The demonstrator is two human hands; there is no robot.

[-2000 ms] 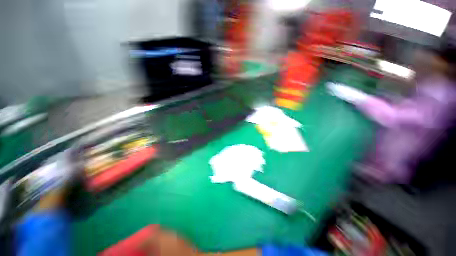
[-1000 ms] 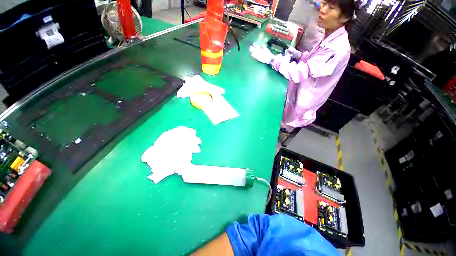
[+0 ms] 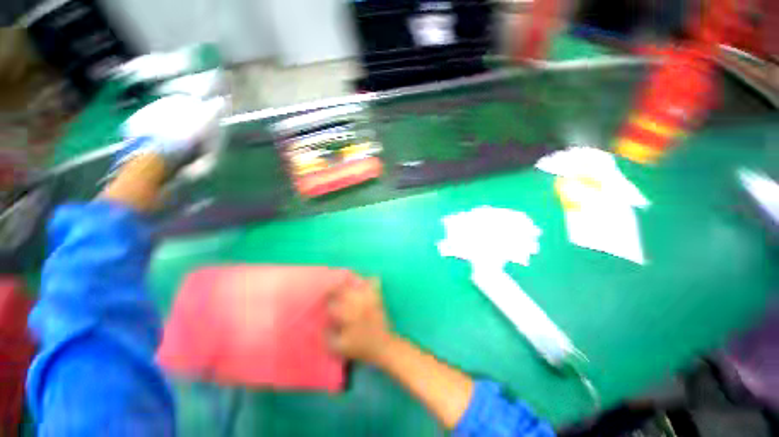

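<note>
The picture is blurred. A flat red foam pad [image 3: 248, 320] lies on the green bench in front of me. My right hand [image 3: 360, 320], bare, is at the pad's right edge, with its fingers on it. My left hand [image 3: 175, 128], in a white glove, reaches to the far left side of the bench; its fingers blur into white shapes there, so I cannot tell whether it holds anything. A circuit board [image 3: 329, 147] on a red foam block stands at the far side, right of my left hand.
A white dispensing syringe [image 3: 523, 314] lies beside a crumpled white cloth [image 3: 491, 235]. Farther right are a yellow tape roll [image 3: 581, 192] on white paper and a red-yellow cylinder [image 3: 670, 107]. A black bin stack [image 3: 423, 43] stands beyond the bench.
The view has swung left. The red pad and both hands are now in view, with my left arm stretched out to the far left and my right hand at the pad.
</note>
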